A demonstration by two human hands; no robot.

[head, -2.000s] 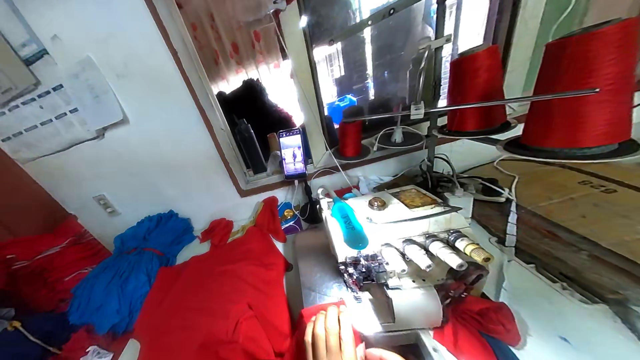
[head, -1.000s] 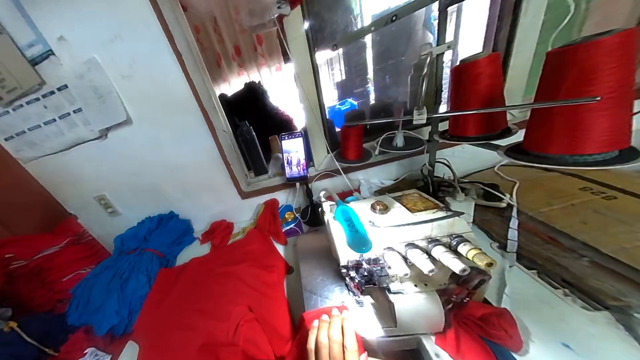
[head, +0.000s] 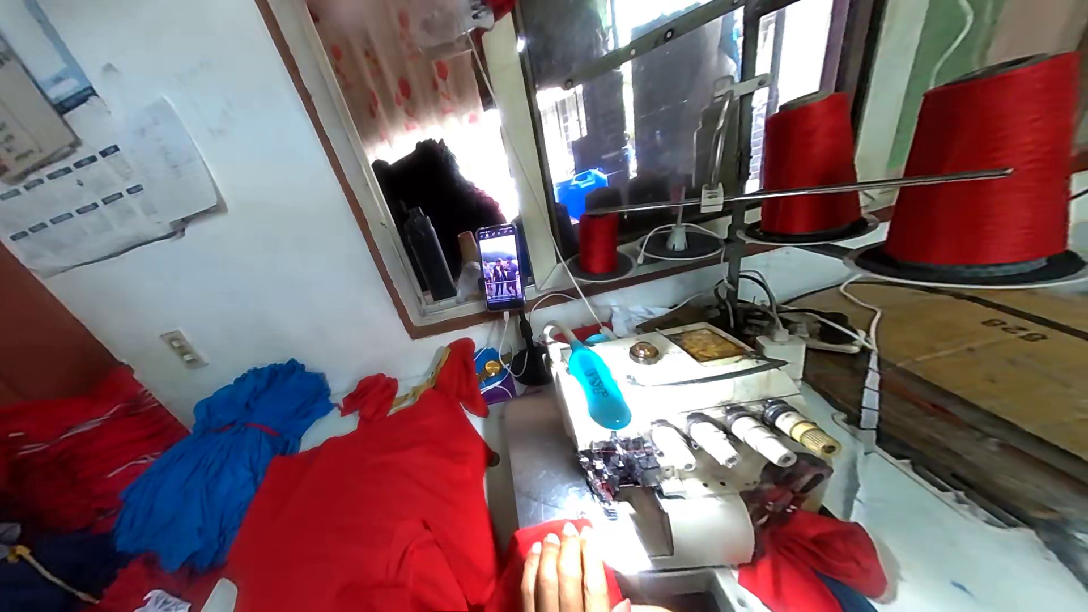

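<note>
My left hand (head: 565, 571) holds a piece of red cloth (head: 510, 586) down with its fingers laid flat and side by side, just in front of the overlock sewing machine (head: 595, 361). A fingertip and a sliver of my right hand (head: 642, 607) show at the bottom edge; the rest is out of frame. Bright light falls on the needle and presser foot area (head: 620, 467), just beyond the fingers. A blue lamp (head: 599, 387) lies on the machine head above it. Left of the machine, a larger red garment (head: 365, 501) is spread out.
A tied blue cloth bundle (head: 225, 459) and red cloth (head: 76, 442) lie at left. Big red thread cones (head: 986, 170) stand at right beneath a metal rod (head: 867, 184). A propped phone (head: 501, 268) is by the window. More red cloth (head: 816, 552) hangs right of the machine.
Less of my right hand shows at the bottom edge than two seconds ago. My left hand stays on the red cloth in front of the machine.
</note>
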